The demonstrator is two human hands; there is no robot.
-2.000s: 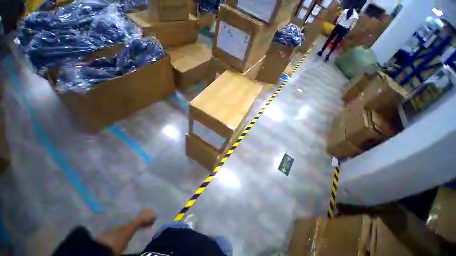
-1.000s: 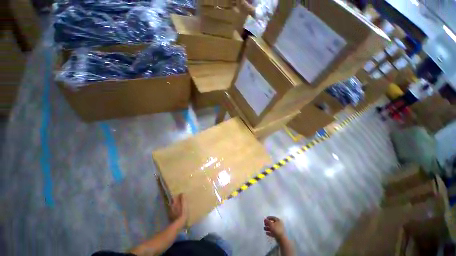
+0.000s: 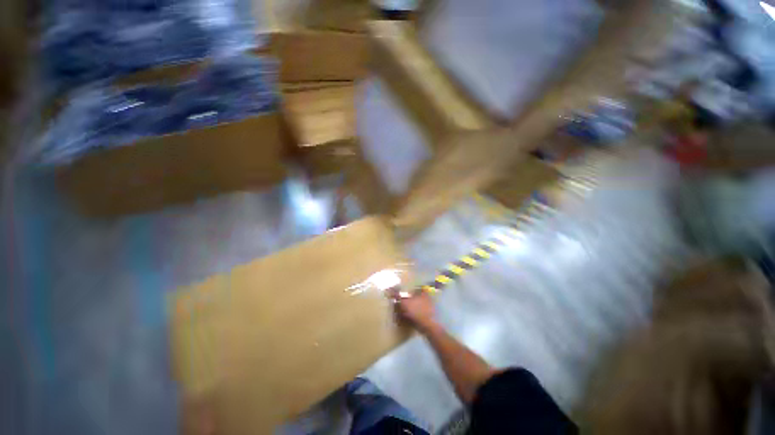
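A large brown carton [image 3: 289, 323] with its top facing up is low in front of me, with a bright glare near its right side. My right hand [image 3: 415, 307] is at its right edge, the fingers on the edge and the arm reaching up from the bottom. A blurred skin-toned patch at the carton's lower left corner looks like my left hand [image 3: 200, 416]; its fingers cannot be made out. The whole view is blurred, and the carton's underside is hidden.
Stacked cartons with white sheets [image 3: 387, 136] stand just beyond. An open carton [image 3: 178, 166] heaped with dark bagged goods is at the upper left. Yellow-black floor tape [image 3: 467, 262] runs to the upper right. Blurred brown cartons [image 3: 688, 348] are at the right.
The carton has moved left and looks larger, and its top has turned. My right hand, before apart from it, is now on its right edge. My left hand has moved down and left.
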